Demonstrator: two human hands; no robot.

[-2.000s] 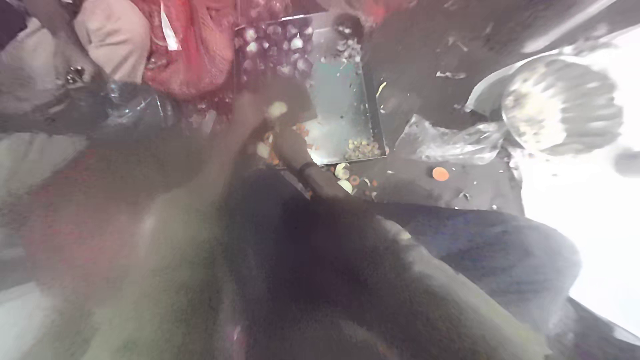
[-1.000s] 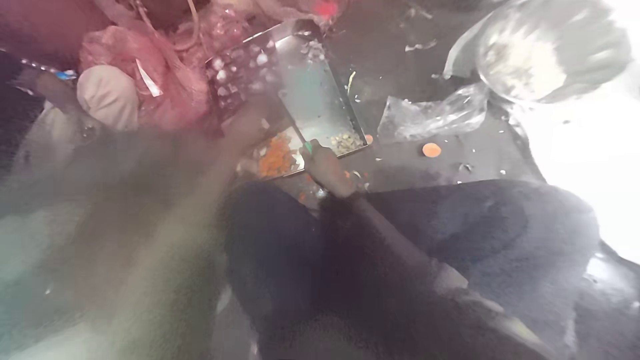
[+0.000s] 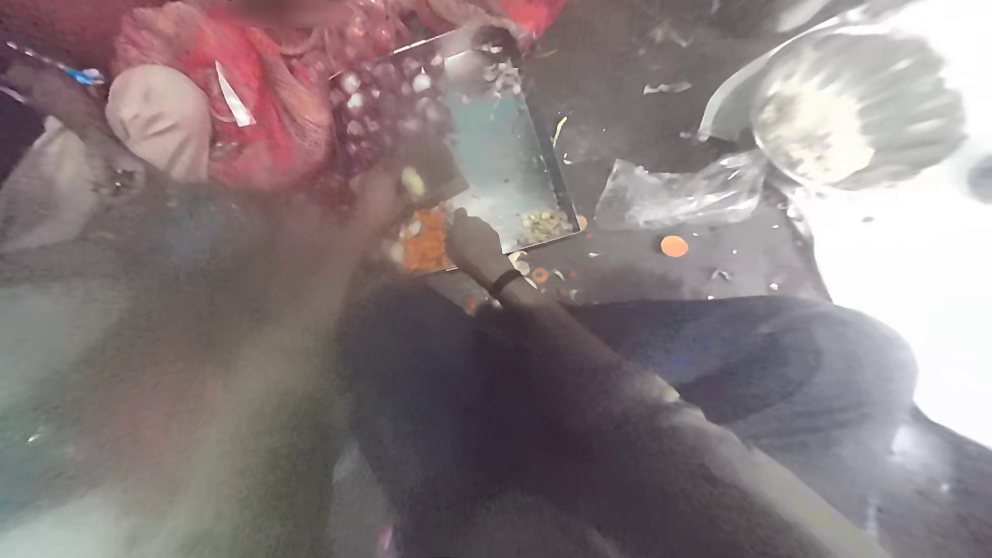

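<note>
A shallow metal tray [image 3: 554, 167] lies ahead of my knees. My left hand [image 3: 384, 190], badly blurred, is over its left part with a pale yellow vegetable piece [image 3: 413, 182] at the fingers. My right hand [image 3: 477, 246], with a dark band at the wrist, is curled at the tray's near edge beside a heap of orange cut pieces [image 3: 425, 242], which look like carrot. Whatever it grips is hidden. Small pale cut pieces [image 3: 545, 225] lie in the near right corner. Whole onions or similar round bulbs [image 3: 355, 99] fill the far left, seen unclearly.
A fluted metal bowl [image 3: 914, 101] with pale contents stands at the right. Clear plastic [image 3: 682, 194], an orange round slice [image 3: 674, 246] and scraps lie on the dark floor [image 3: 635, 271]. Red mesh or plastic bags [image 3: 271, 101] and another person's knee [image 3: 159, 116] are at the upper left.
One second ago a thin tool with a green part showed at my right hand; it is not visible now. The right hand has curled in beside the orange heap.
</note>
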